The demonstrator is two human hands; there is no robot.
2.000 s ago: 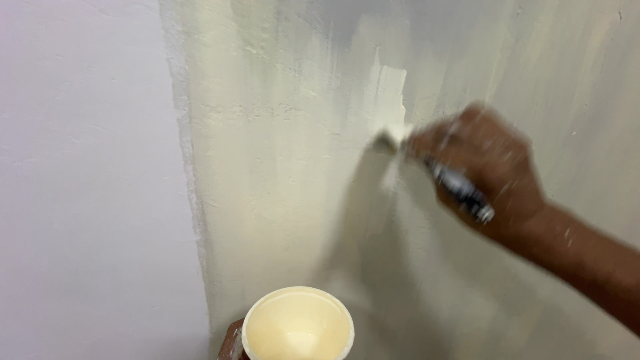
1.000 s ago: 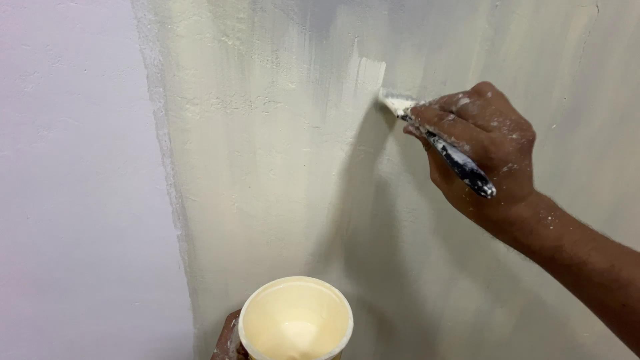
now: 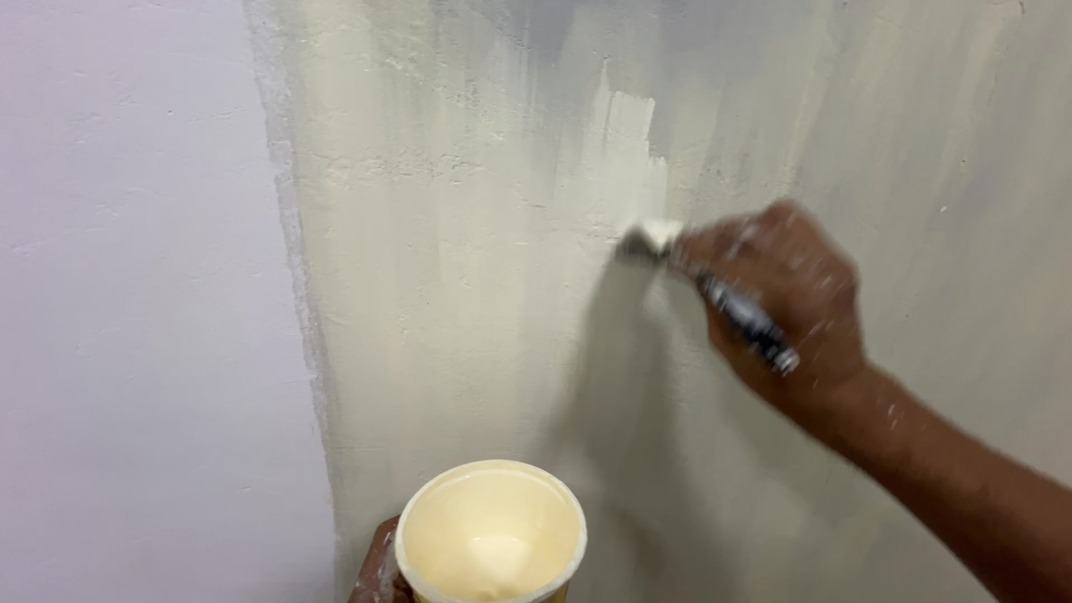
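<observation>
My right hand (image 3: 779,285), flecked with paint and blurred, grips a paintbrush (image 3: 745,322) by its dark, paint-smeared handle. The pale bristles touch the wall at the lower part of a fresh light patch of paint (image 3: 624,167). At the bottom of the view my left hand (image 3: 378,569) holds a cream-coloured plastic cup (image 3: 492,532) from its left side; most of that hand is hidden by the cup or out of frame. Some pale paint lies in the bottom of the cup.
The wall (image 3: 419,335) fills the view, streaked grey-green and yellowish, with small rough spots. On the left is a smooth lavender area (image 3: 151,293), bounded by an uneven, nearly vertical grey edge. Shadows of the right hand and brush fall below them on the wall.
My right hand has moved down the wall with the brush since one second ago. The light patch is wider than in the earlier frames. My left hand still holds the cup.
</observation>
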